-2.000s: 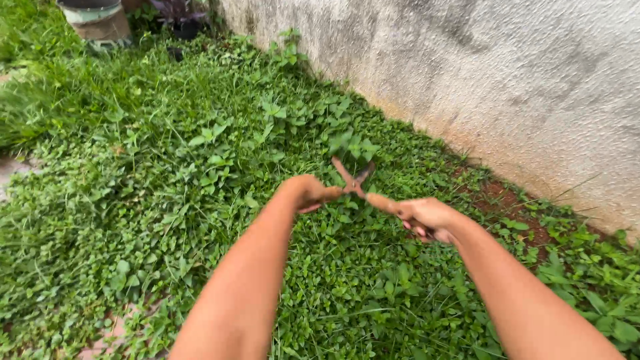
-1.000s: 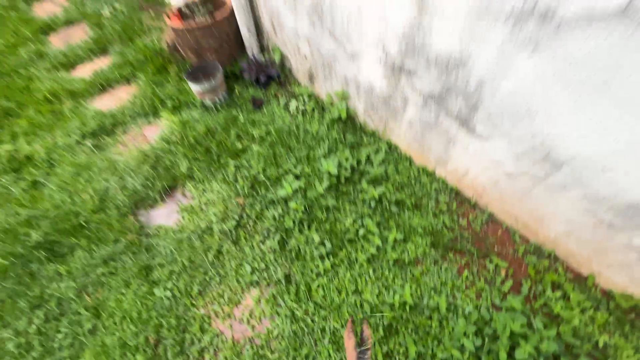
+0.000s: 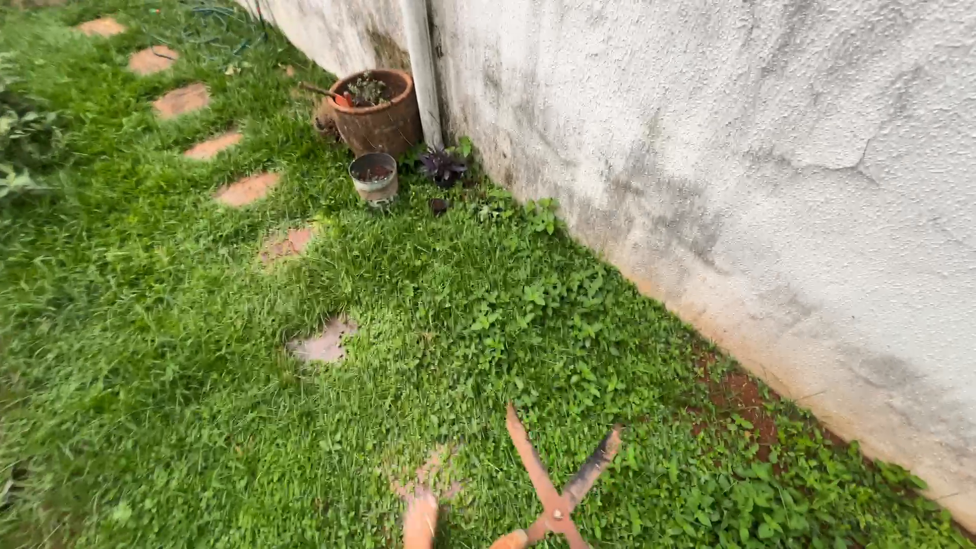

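Note:
Rusty hedge shears (image 3: 557, 512) reach up from the bottom edge of the head view, above the grass. Their two blades are spread in a V, and part of a wooden handle (image 3: 509, 540) shows at the lower left of the pivot. Neither my left hand nor my right hand can be made out; the handle ends lie out of frame. Left of the shears, a blurred skin-coloured shape (image 3: 420, 521), possibly a bare foot, overlaps a stepping stone (image 3: 438, 469).
A rough, stained white wall (image 3: 724, 175) runs diagonally along the right, with bare red soil (image 3: 743, 400) at its base. Stepping stones (image 3: 248, 189) cross the grass at left. A brown planter (image 3: 381, 126), a small pot (image 3: 374, 179) and a drainpipe (image 3: 422, 72) stand farther back.
Two seconds ago both my hands held the shears over the weeds; now my hands are out of view. The view has shifted to show more of the yard, with the shears low in frame.

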